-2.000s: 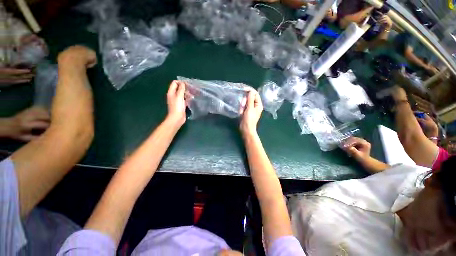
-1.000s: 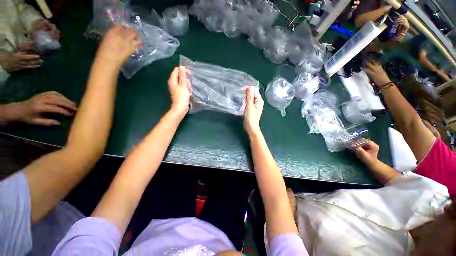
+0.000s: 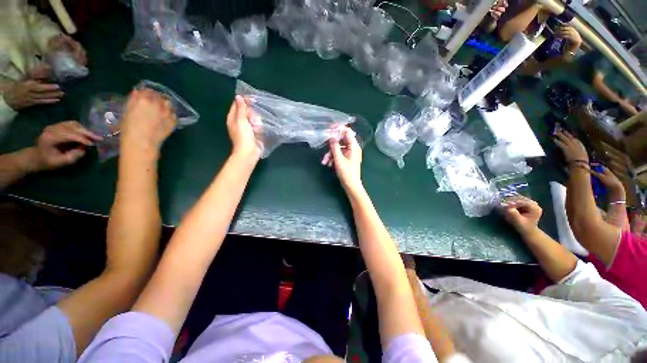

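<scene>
A clear poly bag [image 3: 294, 120] is stretched between my two bare hands above the dark green bench [image 3: 284, 202]. My left hand [image 3: 245, 127] grips its left end. My right hand [image 3: 343, 152] pinches its right end, with the fingers partly curled. Whether a part is inside the bag cannot be told. A bagged cup [image 3: 396, 132] stands on the bench just right of my right hand, apart from it.
More bagged cups [image 3: 397, 64] run in a row across the back. A bag pile [image 3: 206, 46] lies at back left. Neighbours' hands work at left [image 3: 149, 117] and right [image 3: 521, 213]. A white lamp-like bar [image 3: 496, 71] slants at right, near white paper [image 3: 512, 129].
The bag has narrowed between my hands, and my right fingers have shifted their hold on it. The left neighbour's arm has drawn back from the pile with a bag.
</scene>
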